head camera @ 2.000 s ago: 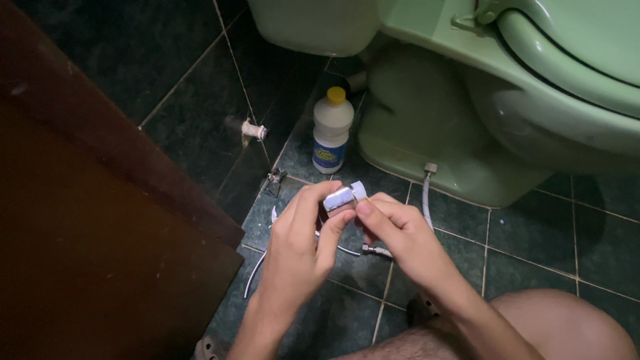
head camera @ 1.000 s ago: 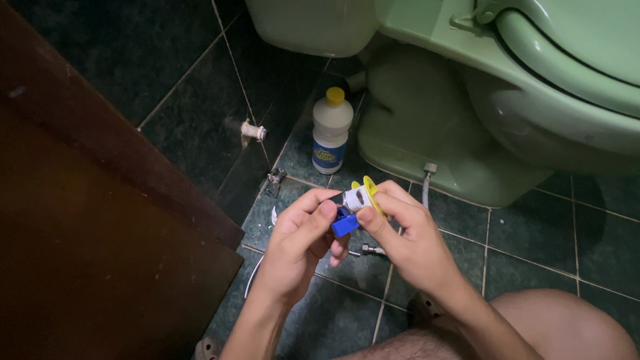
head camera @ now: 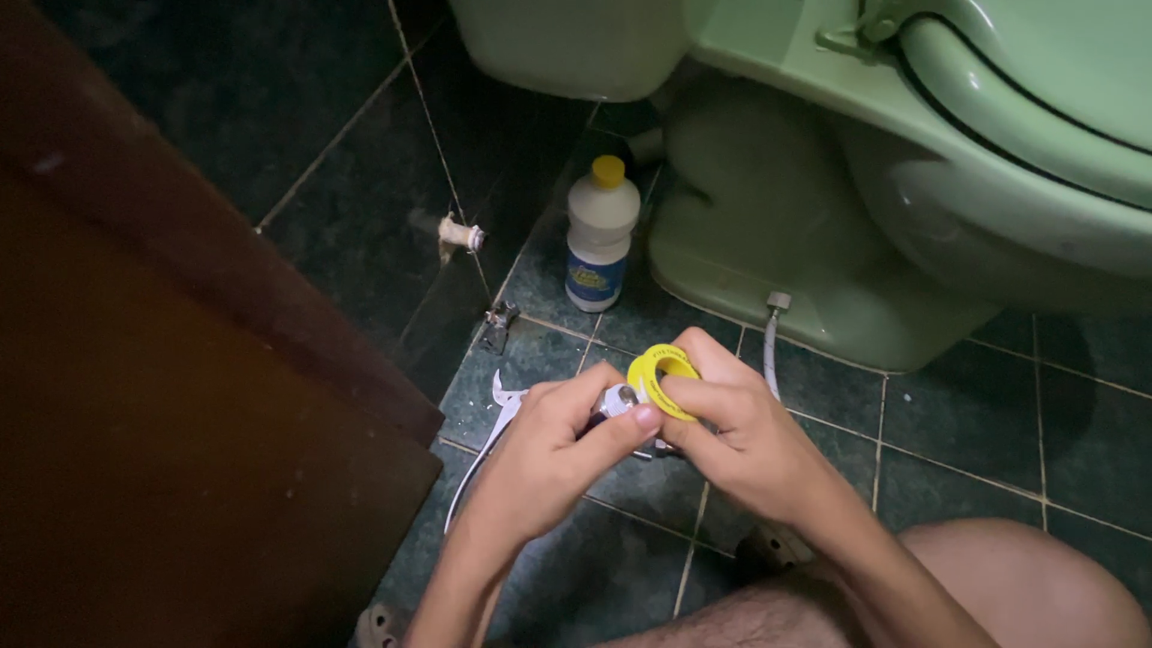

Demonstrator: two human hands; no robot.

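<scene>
Between thumb and fingers, my left hand point(head camera: 562, 450) holds a small metal valve fitting point(head camera: 617, 401) with white tape on its threaded end. My right hand point(head camera: 747, 418) grips a yellow spool of PTFE thread seal tape point(head camera: 670, 382), its fingers around and inside the ring, right beside the fitting. Both hands nearly touch over the tiled floor. Much of the fitting is hidden by my left fingers. On the floor behind my left hand lie pliers point(head camera: 506, 409), partly covered.
A white bottle with a yellow cap point(head camera: 601, 234) stands beside the green toilet base point(head camera: 792, 252). A pipe stub point(head camera: 462, 236) juts from the tiled wall. Below it a dark metal valve point(head camera: 498, 326) rests on the floor. A flexible hose point(head camera: 770, 355) stands right; a wooden door point(head camera: 207, 360) is left.
The yellow spool is now in my right hand against the fitting. A blue part seen in my hands one second ago no longer shows. Two seconds ago no yellow spool was visible.
</scene>
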